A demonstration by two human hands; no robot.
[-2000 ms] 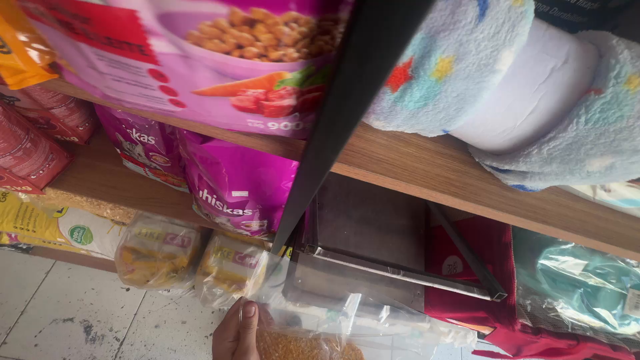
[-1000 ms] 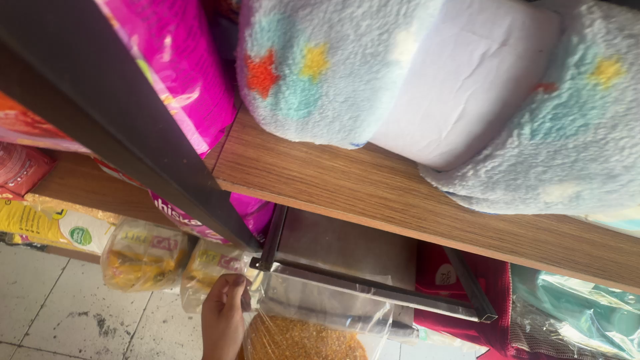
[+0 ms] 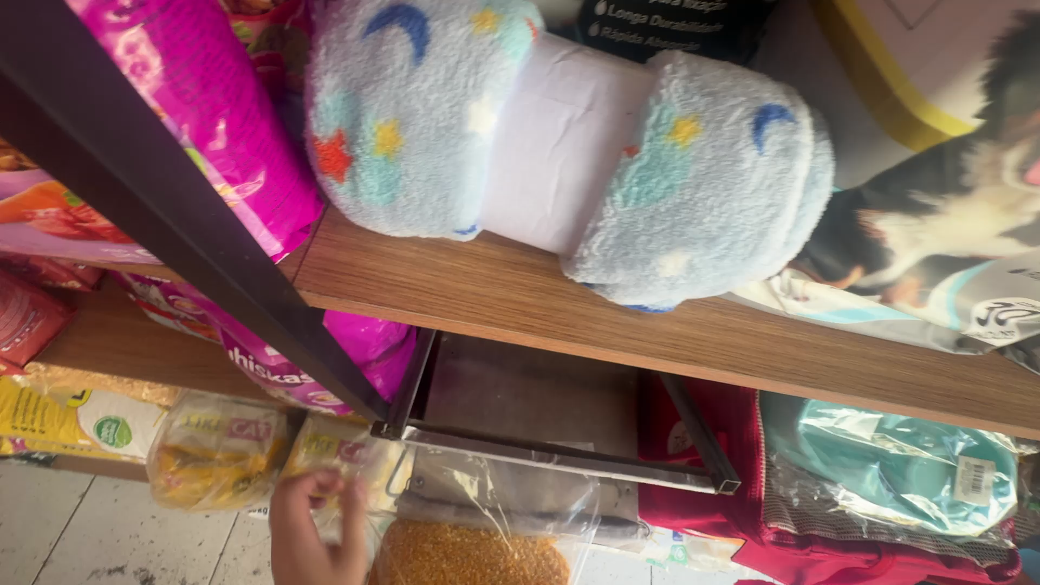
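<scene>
My left hand [image 3: 317, 524] is at the bottom, left of centre, blurred, with a gap between its thumb and a bent finger and nothing plainly held. Just right of it is a clear plastic bag [image 3: 487, 496] with orange-brown grains [image 3: 475, 556] in its lower part. Whether my fingertips touch the bag's film is unclear. The bag is below the front bar of a dark metal frame [image 3: 561, 459]. Behind my hand sit two clear packs with yellow contents, one nearer [image 3: 333, 447] and one farther left [image 3: 215, 451]. My right hand is not in view.
A wooden shelf [image 3: 520, 284] carries a rolled fleece blanket [image 3: 406, 122] in a paper band and pet food bags [image 3: 203, 122]. A dark metal post [image 3: 179, 195] slants across the left. Below right are red fabric [image 3: 707, 504] and a wrapped teal item [image 3: 902, 463]. Tiled floor [image 3: 41, 512] shows below.
My left hand's thumb and finger, at the clear bag's upper left edge in both earlier frames, now stand apart beside it. The view has shifted.
</scene>
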